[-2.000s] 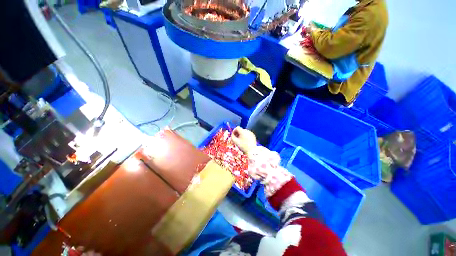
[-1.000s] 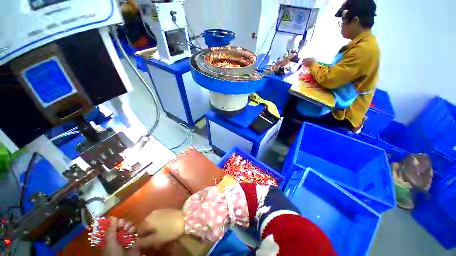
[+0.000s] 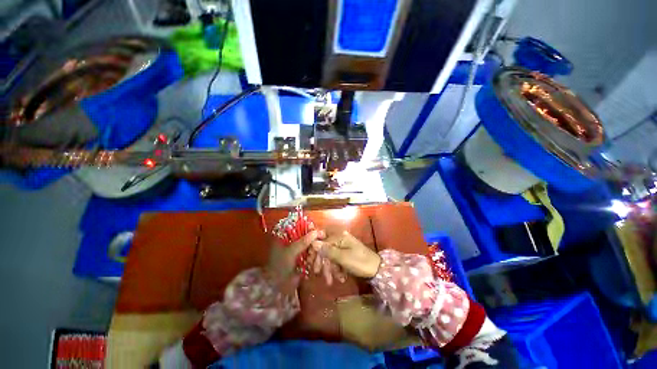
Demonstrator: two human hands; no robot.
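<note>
A bundle of short red wire leads (image 3: 292, 229) with pale ends stands up out of my left hand (image 3: 287, 254), above the reddish-brown board table (image 3: 238, 245). My left hand is closed around the bundle and partly blurred. My right hand (image 3: 347, 254) touches it from the right, with its fingers at the bundle's side; whether it grips a lead I cannot tell. The crimping head (image 3: 338, 155) is brightly lit beyond the board's far edge.
The feed track (image 3: 209, 157) runs left from the head to a bowl feeder (image 3: 130, 94). Another bowl feeder (image 3: 511, 130) stands at right. A parts bin of red leads (image 3: 438, 261) and blue crates (image 3: 562, 335) are right of the table. A tray of leads (image 3: 81, 349) is lower left.
The view has swung left to face the press. My right hand has left the parts bin and come to my left hand. The bundle has moved up from the table's lower left to its middle.
</note>
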